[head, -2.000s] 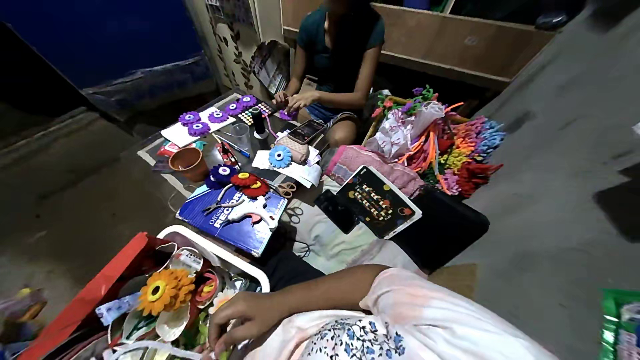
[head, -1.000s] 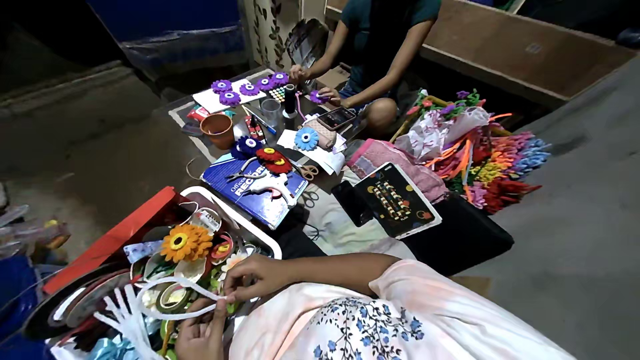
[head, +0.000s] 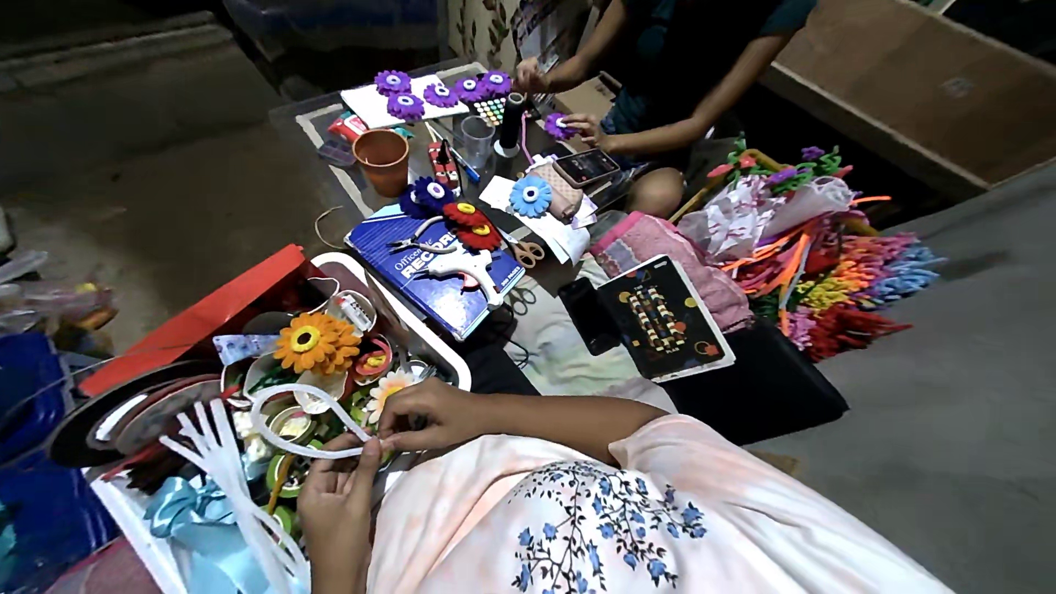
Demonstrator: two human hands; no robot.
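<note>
A white pipe cleaner is bent into a teardrop loop, its ends meeting between my hands. My left hand pinches it from below with thumb and fingers. My right hand closes on the ends from the right, its fingertips touching those of my left hand. Several straight white pipe cleaners fan out left of my left hand; whether that hand also holds them is hidden. Behind the loop, an orange fuzzy flower and a white-and-peach flower lie among craft supplies in a white bin.
Pliers lie on a blue record book, near scissors. A terracotta-coloured pot and purple flowers stand on the low table. Across it, a co-worker's hand holds a purple flower. Coloured pipe cleaners are bundled at the right.
Two seconds ago only my right hand showed clearly, over the bin; now both hands meet at the pipe cleaner. Its loop is larger and rounder in view than one second ago. The view has shifted.
</note>
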